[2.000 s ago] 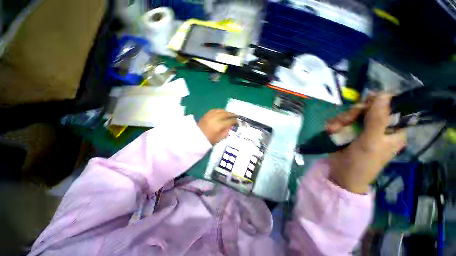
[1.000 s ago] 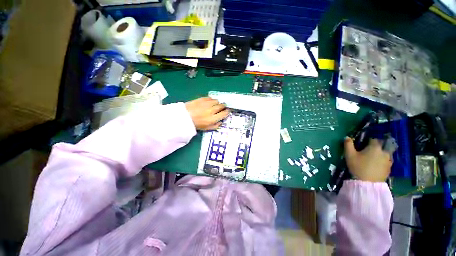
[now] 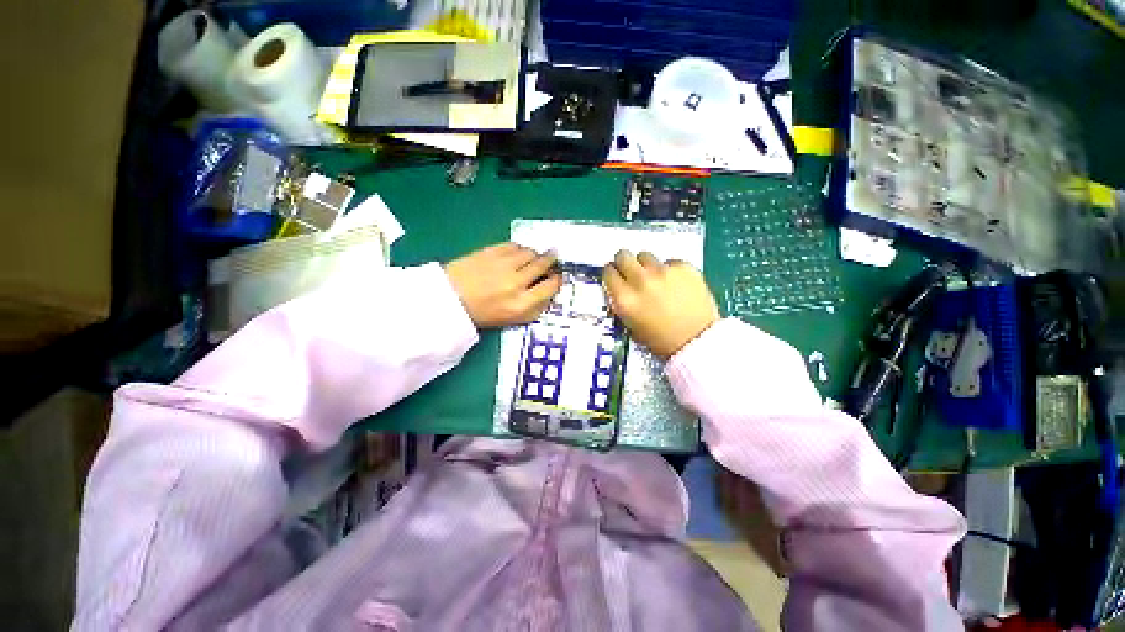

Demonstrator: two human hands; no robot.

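The opened tablet body point(image 3: 570, 370) lies on a silvery-white textured sheet point(image 3: 666, 401), its silvery board end away from me. It has a black frame and rows of white squares on dark strips. My left hand point(image 3: 503, 285) rests at the far left corner of the body, fingers bent over its edge. My right hand point(image 3: 660, 300) is at the far right corner, fingertips on the body's top end. Both hands partly cover the board area. Whether the fingers pinch a small part is too small to tell.
A small dark circuit board point(image 3: 665, 199) and a dotted clear tray point(image 3: 780, 249) lie beyond and right. A large compartment box point(image 3: 950, 154), black cords point(image 3: 886, 352) and a blue tray point(image 3: 975, 358) are at right. Whitish sheets point(image 3: 290, 282) lie left; a framed screen point(image 3: 434, 87) is at the rear.
My right hand has moved left from the black tools at the right to the body's top end. My left hand stays near the far left corner. The right forearm now covers the white bits.
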